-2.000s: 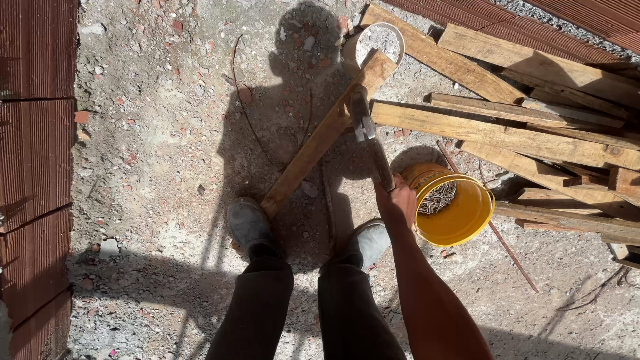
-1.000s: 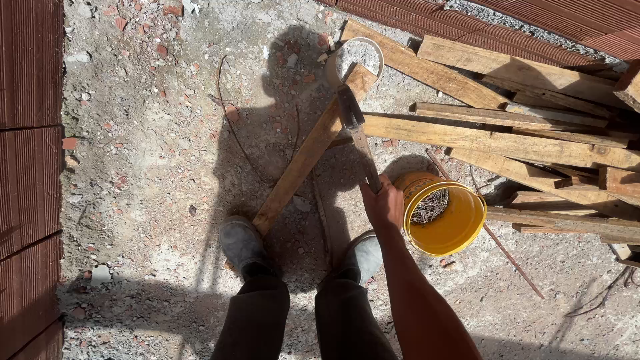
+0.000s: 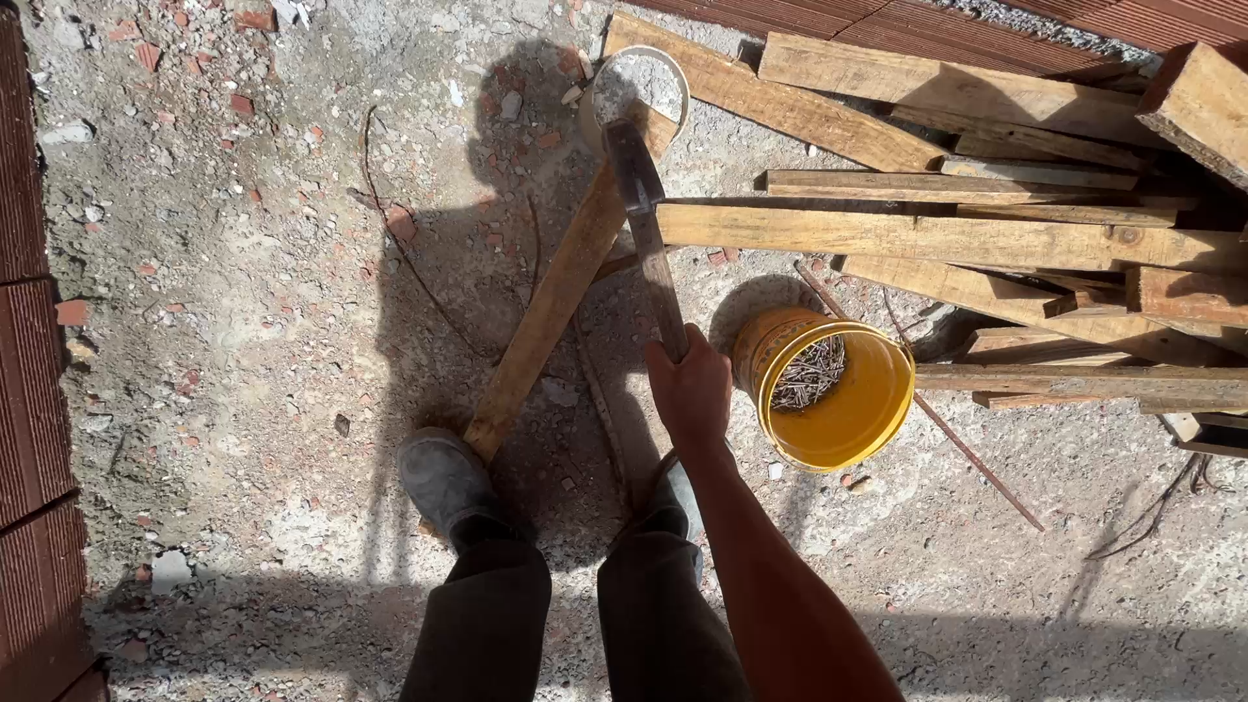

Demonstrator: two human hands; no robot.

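Observation:
My right hand (image 3: 690,388) grips the wooden handle of a claw hammer (image 3: 655,239), whose dark metal head lies over the upper part of a wooden board (image 3: 551,302). The board slants from beside my left boot (image 3: 447,478) up to a round whitish container (image 3: 680,73) with pale, rough material inside, and its upper end overlaps that container. Close to the right of my hand, a yellow bucket (image 3: 882,429) leans with its mouth tilted toward the lower right, and a heap of nails (image 3: 811,375) lies inside. My left hand is out of view.
A pile of wooden boards (image 3: 877,232) covers the upper right. Ridged red-brown hollow bricks (image 3: 29,390) line the left edge, with more along the top right. A rusty rod (image 3: 975,458) lies behind the bucket, and a thin bent wire (image 3: 414,263) lies on the rubble-strewn ground (image 3: 244,468).
The hammer head has tilted to the upper left of my right hand compared with two seconds ago, and stays over the board. My grip on the handle continues.

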